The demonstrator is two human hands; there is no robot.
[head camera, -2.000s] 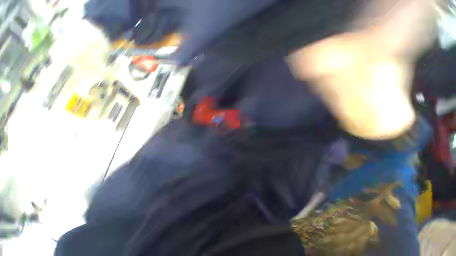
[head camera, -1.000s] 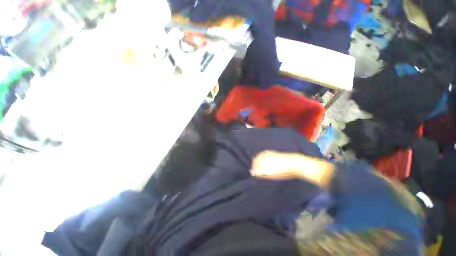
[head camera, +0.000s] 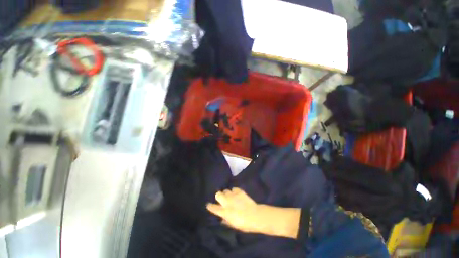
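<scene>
Dark navy garment pieces (head camera: 297, 179) lie in a large soft heap over my lap. My right hand (head camera: 236, 209) lies on them, reaching in from the right, palm down with bent fingers a little apart. Its fingertips touch the cloth; whether they pinch it cannot be told. My left hand is not in view. A white piece (head camera: 237, 164) shows between the cloth's upper edge and the red crate (head camera: 279, 95). The crate stands just beyond my lap, with small dark scraps and a bit of blue inside.
The white sewing machine table (head camera: 95, 201) runs along the left, with red-and-black scissors (head camera: 83, 58) and a grey bobbin recess (head camera: 113, 108). A white-topped bench (head camera: 297, 35) stands beyond the crate, dark cloth (head camera: 219, 40) hanging beside it. Dark heaps, another red crate (head camera: 380, 148) and a yellow one (head camera: 410, 237) are right.
The view has swung down and left, bringing scissors and crate closer. My right hand has moved left over the lap cloth. The white piece by the crate now shows.
</scene>
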